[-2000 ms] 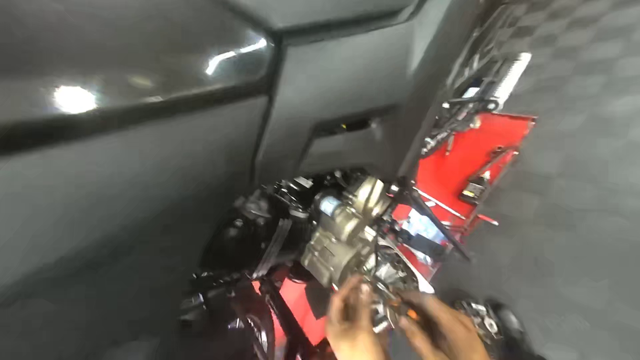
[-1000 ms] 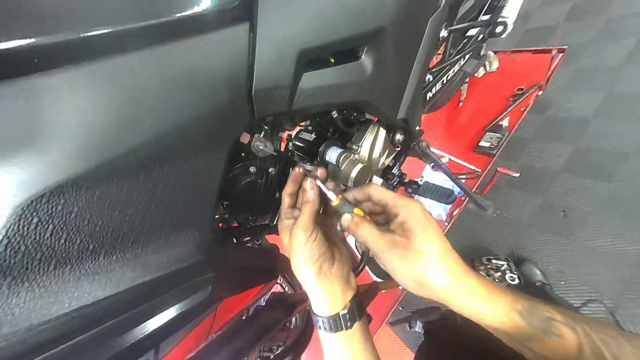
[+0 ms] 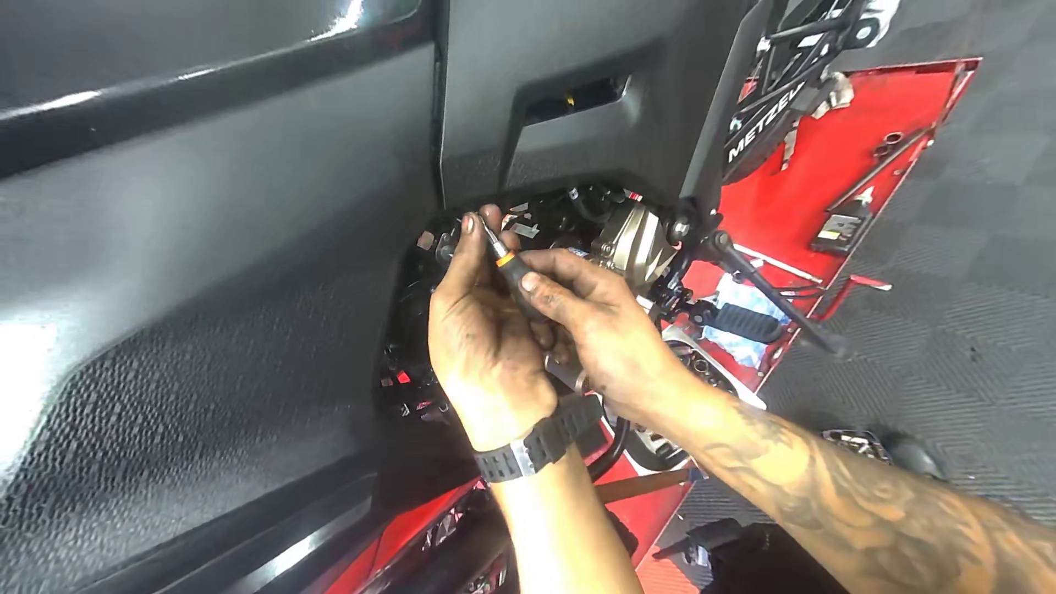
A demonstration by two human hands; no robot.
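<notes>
My right hand (image 3: 606,318) grips the dark handle of a screwdriver (image 3: 516,268) with an orange ring and a short metal shaft. Its shaft points up and left toward the fingertips of my left hand (image 3: 487,330), which is palm up, thumb and fingertips pinched around the tip. Whatever small part lies between those fingertips is too hidden to name. Both hands are in front of a motorcycle's dark engine bay, just left of a bronze-coloured engine cover (image 3: 637,246). A watch with a black strap (image 3: 536,445) is on my left wrist.
Black textured bodywork (image 3: 247,231) fills the left side. To the right are a side stand (image 3: 780,297), a rubber footpeg (image 3: 747,323) and a red lift platform (image 3: 874,107) bearing a bottle (image 3: 841,223) and a metal bar (image 3: 879,169). A tyre (image 3: 759,136) stands at the upper right.
The view has shifted since two seconds ago. Both hands have moved up from low by the engine to the engine bay. The screwdriver stays in my right hand, its tip at my left fingertips.
</notes>
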